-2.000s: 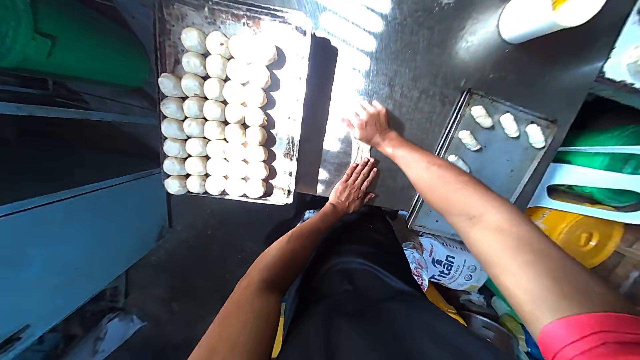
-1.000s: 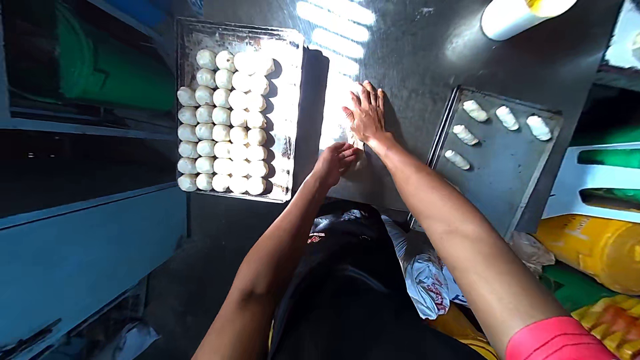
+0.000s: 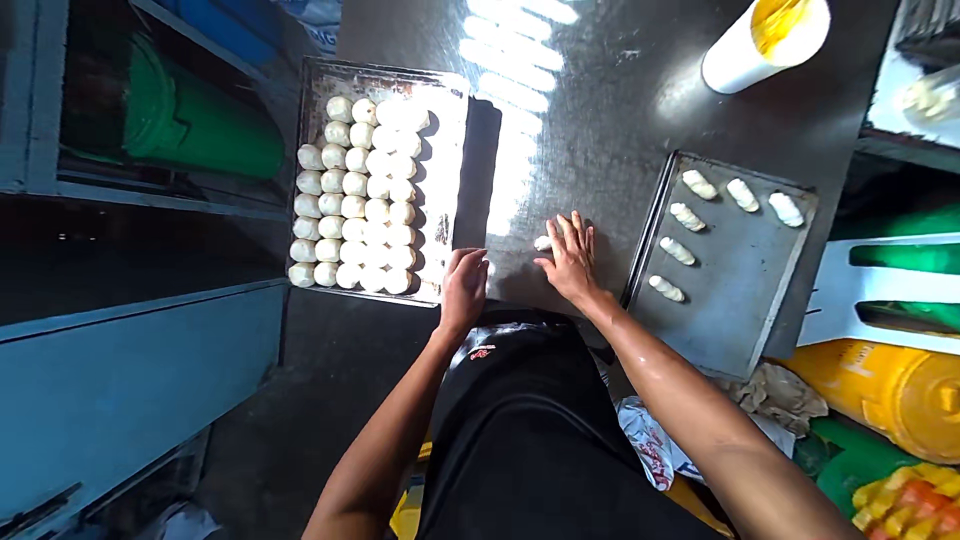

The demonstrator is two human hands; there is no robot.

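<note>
My right hand (image 3: 571, 259) lies palm down over a small piece of white dough (image 3: 543, 243) on the metal table; the dough's left end shows beside the fingers and the rest is hidden. My left hand (image 3: 464, 286), fingers curled, is at the right edge of a metal tray (image 3: 444, 247) filled with rows of round dough balls (image 3: 355, 183); whether it holds anything cannot be told. Right of my right hand, a second metal tray (image 3: 739, 300) carries several rolled dough pieces (image 3: 677, 251), three of them along its far side.
A white container (image 3: 739, 56) with something yellow inside stands on the metal table (image 3: 600, 127) at the back right. Crumpled paper (image 3: 780, 397) and a yellow lidded bucket (image 3: 892, 390) are by the right tray. A blue cabinet (image 3: 135, 390) is at the left.
My hands, close together over the dough a second ago, are now apart: the left is nearer the dough-ball tray. One more rolled piece shows on the right tray than a second ago.
</note>
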